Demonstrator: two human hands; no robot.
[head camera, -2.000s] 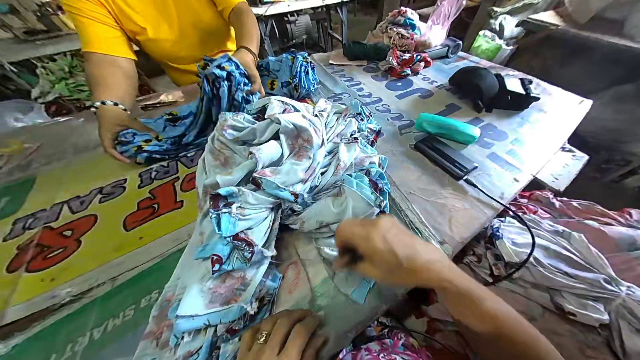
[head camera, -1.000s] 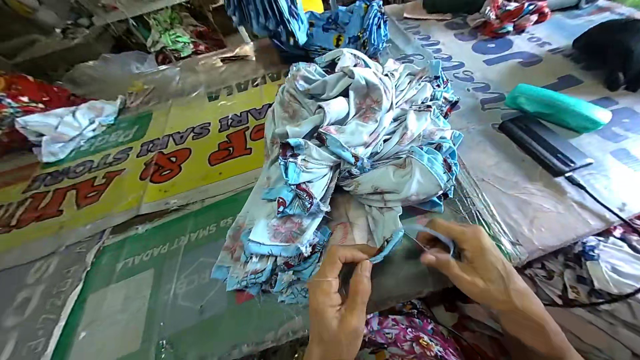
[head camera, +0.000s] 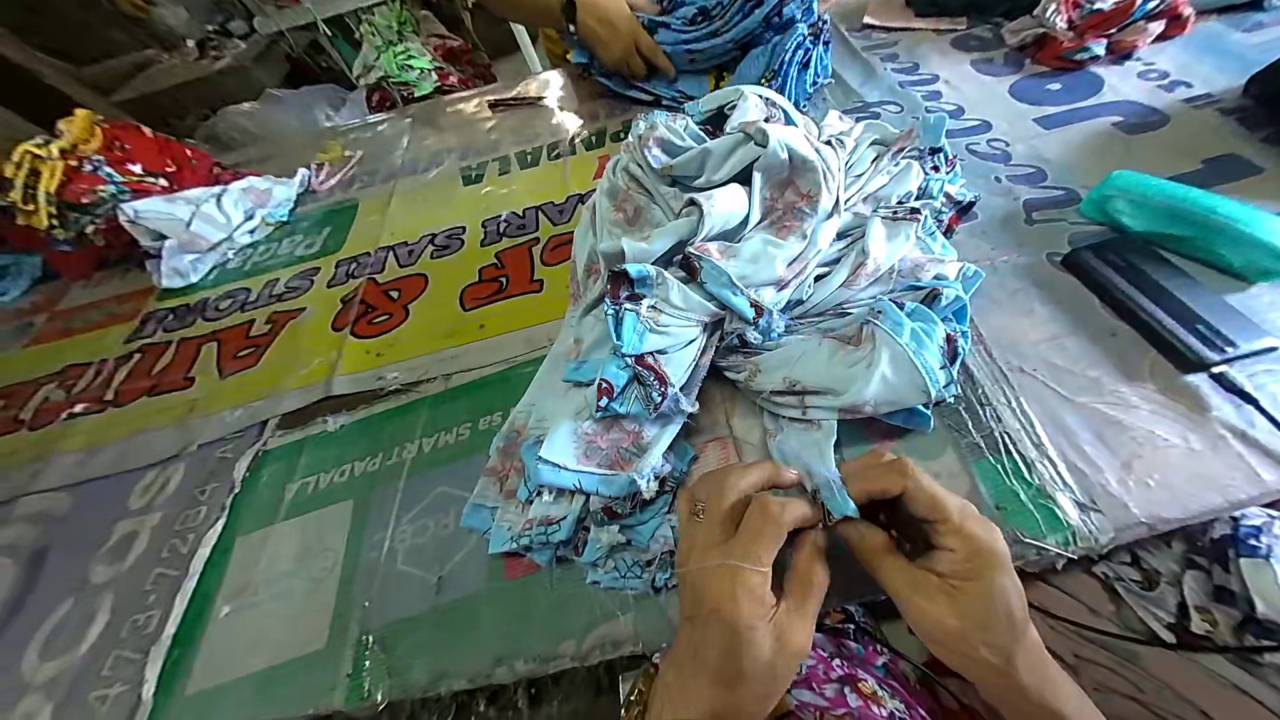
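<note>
A heap of pale grey-white fabric pieces with blue edging (head camera: 760, 210) lies on a table covered with printed sheeting. At the heap's near side, my left hand (head camera: 750, 560), with a ring on one finger, pinches the end of a fabric strip (head camera: 808, 455). Close against it, my right hand (head camera: 925, 550) grips the same strip end between thumb and fingers. A thin thread crosses my left hand. Whether my right palm hides a small tool, I cannot tell.
Across the table a co-worker's hand (head camera: 620, 40) rests on blue printed cloth (head camera: 740, 45). At right lie a black rectangular device (head camera: 1170, 300) with a cable and a green wrapped bundle (head camera: 1185, 220). Red and white cloths (head camera: 215, 220) lie at left.
My left hand has come from the table's near edge to the strip, and my right hand now meets it there. The blue strip end pulled out a second ago is held between both.
</note>
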